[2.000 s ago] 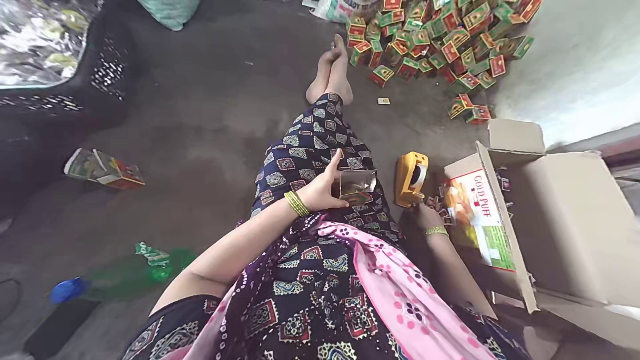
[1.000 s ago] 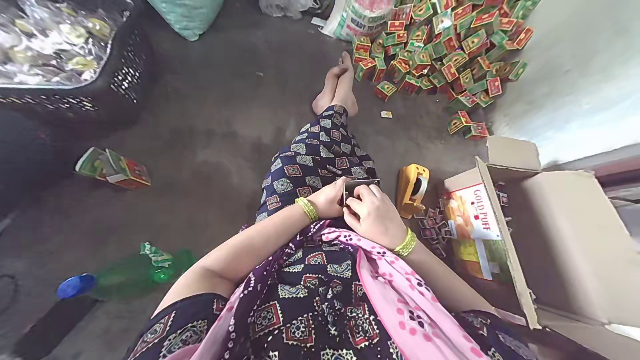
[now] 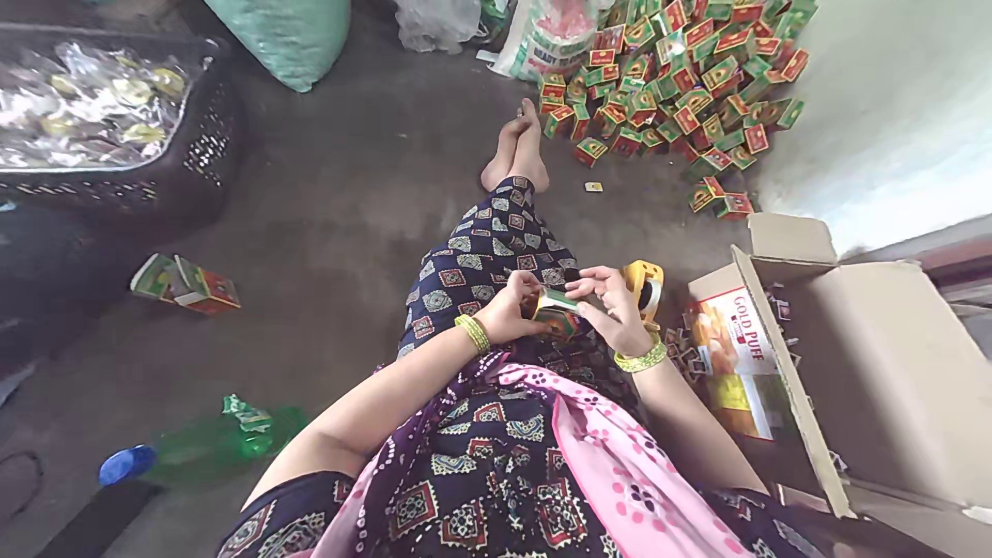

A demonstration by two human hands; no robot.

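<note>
A small green and red printed carton (image 3: 559, 311) is held over my lap, one green flap tilted up. My left hand (image 3: 515, 310) grips its left side between thumb and fingers. My right hand (image 3: 616, 310) is at its right end, fingers spread and thumb near the flap; whether it grips the carton is unclear. A yellow tape dispenser (image 3: 645, 291) stands on the floor just beyond my right hand. Small items (image 3: 682, 353) lie between the dispenser and the open cardboard box (image 3: 790, 380).
A heap of green and red cartons (image 3: 682, 85) lies at the upper right, beside a printed sack (image 3: 535, 46). Two cartons (image 3: 186, 285) lie at left. A black basket (image 3: 209, 155) of wrapped items, a teal sack (image 3: 287, 39) and a green plastic bottle (image 3: 201, 453) are on the left side.
My right hand was down by the tape dispenser, then came to the carton in my left hand. Its fingers have since spread, and the carton's green flap now shows.
</note>
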